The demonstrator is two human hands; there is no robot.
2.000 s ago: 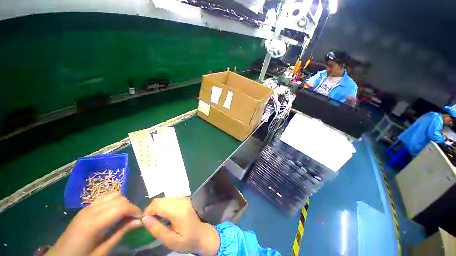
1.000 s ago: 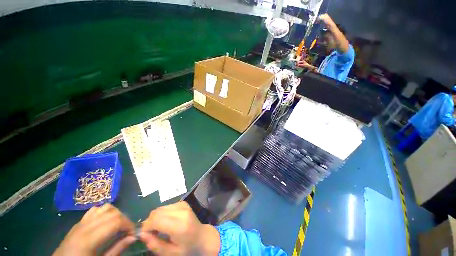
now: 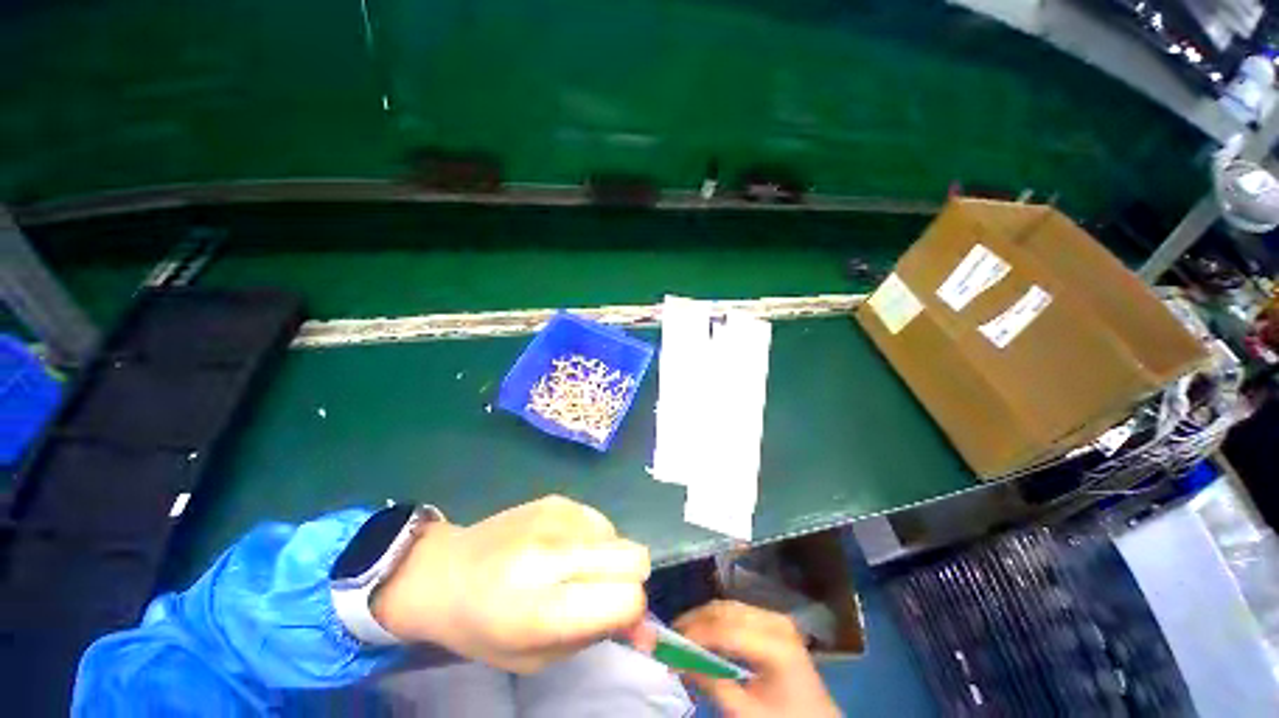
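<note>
A thin flat piece, bright green with a pale edge (image 3: 693, 655), is between my hands at the bottom centre. My left hand (image 3: 533, 582), with a watch and blue sleeve, grips its left end. My right hand (image 3: 765, 659) holds its right end in the fingers and is partly cut off by the lower edge. A blue bin (image 3: 529, 382) of small tan-white slivers stands on the green bench beyond my hands. White sheets (image 3: 713, 407) lie right of the bin, partly overlapping.
Black compartment trays (image 3: 147, 407) lie at the left, beside a blue object (image 3: 21, 400). An open brown carton (image 3: 1024, 337) stands on the bench at right. A scrap box (image 3: 839, 603) is below the bench edge. Stacked black trays (image 3: 1031, 631) are at lower right.
The view has swung left, bringing the black trays in and leaving the other people out of view. My hands have moved lower right in the picture, and the green face now shows between them.
</note>
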